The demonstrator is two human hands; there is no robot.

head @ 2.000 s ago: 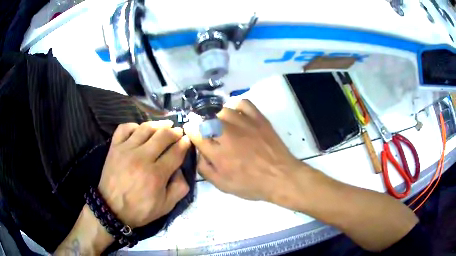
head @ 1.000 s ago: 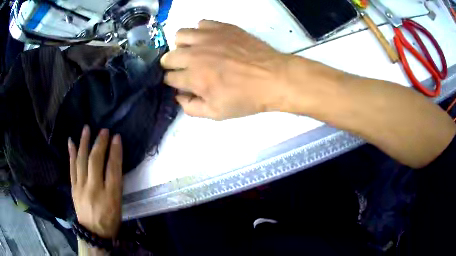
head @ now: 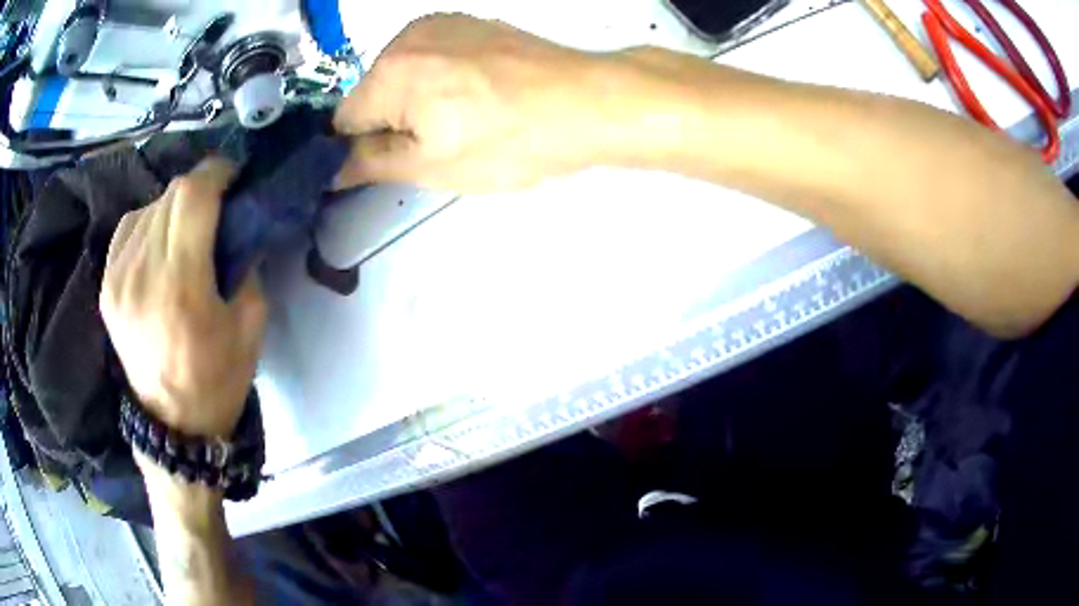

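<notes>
A dark blue piece of cloth (head: 275, 204) lies bunched between my hands, below the machine's tension dial (head: 254, 73). My left hand (head: 178, 296) has its fingers closed on the left side of this cloth. My right hand (head: 444, 113) pinches its upper right end near the needle area. The dark garment body (head: 71, 278) is heaped left of and under my left hand. The needle and presser foot are hidden behind the cloth and my right fingers.
A ruler tape (head: 663, 362) runs along the near table edge. At the upper right are a phone (head: 724, 14), red-handled scissors (head: 992, 71) and a slim wooden handle (head: 905, 42). The white machine head (head: 142, 53) is at the upper left. Dark cloth covers the wearer's lap.
My left hand has moved up from the near table edge and taken hold of the cloth. The cloth is drawn together, uncovering the table and a dark slot. The view has shifted slightly.
</notes>
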